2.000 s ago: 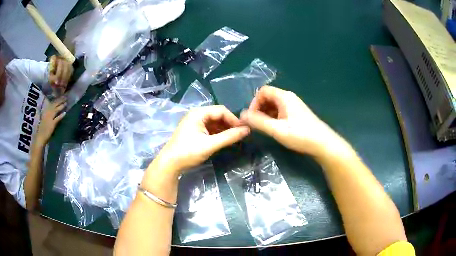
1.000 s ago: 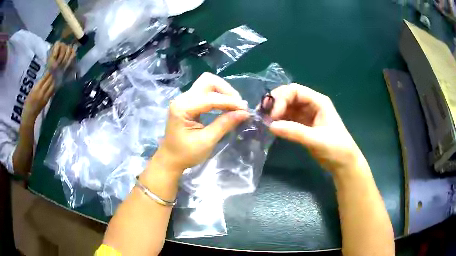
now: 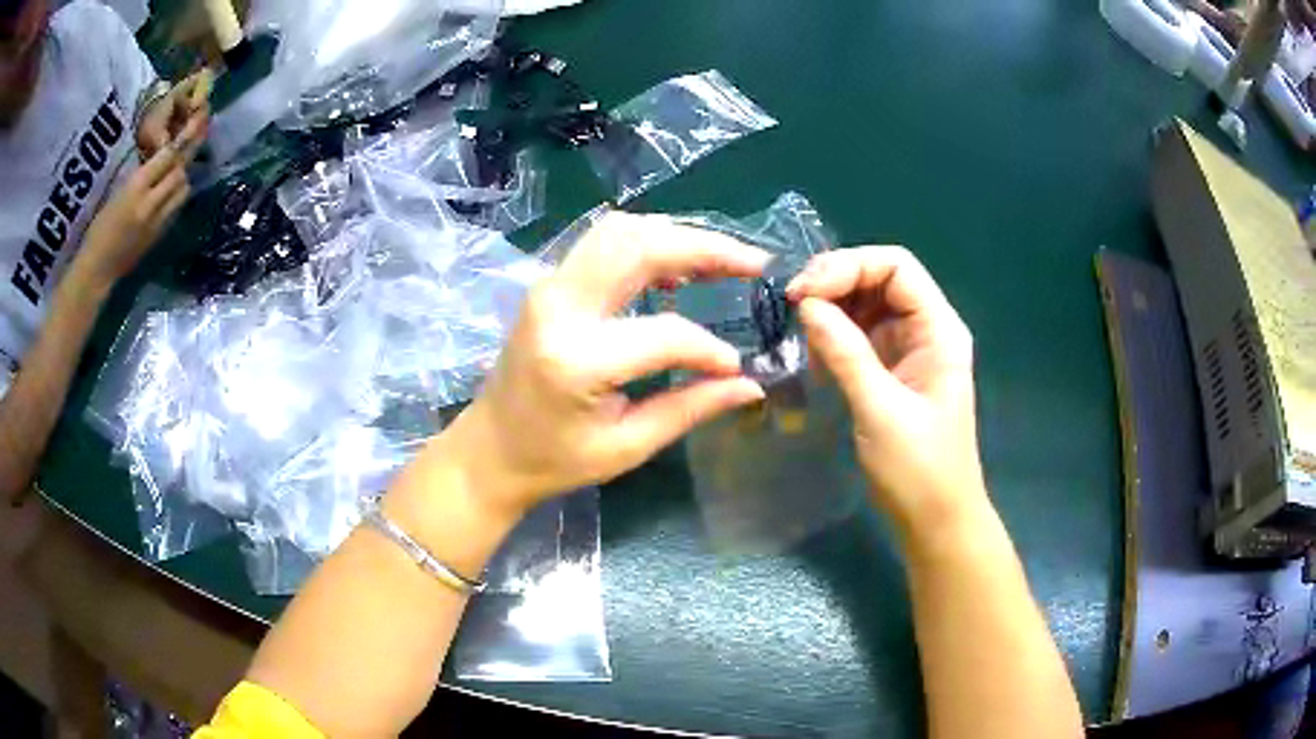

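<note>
A small clear zip-lock bag (image 3: 772,469) hangs between my hands, blurred at its lower part. A dark coiled USB cable (image 3: 771,321) shows at its mouth; I cannot tell how far inside it is. My left hand (image 3: 613,347) holds the bag's mouth at the left with thumb and fingers. My right hand (image 3: 895,361) pinches at the cable and the bag's right edge. A crumpled heap of empty bags (image 3: 274,383) lies to the left, and a flat bag (image 3: 549,606) lies below my left hand.
The black cable pile (image 3: 246,238) lies beyond the bag heap, beside a large plastic bag (image 3: 383,51). A coworker in a printed T-shirt (image 3: 65,159) handles something small at left. A long box (image 3: 1241,318) stands on a grey board (image 3: 1155,578) at right. White objects (image 3: 1183,44) lie far right.
The small bag has been lifted off the table between my hands. The dark cable coil, earlier in my right hand, now shows at the bag's mouth. The view has shifted slightly.
</note>
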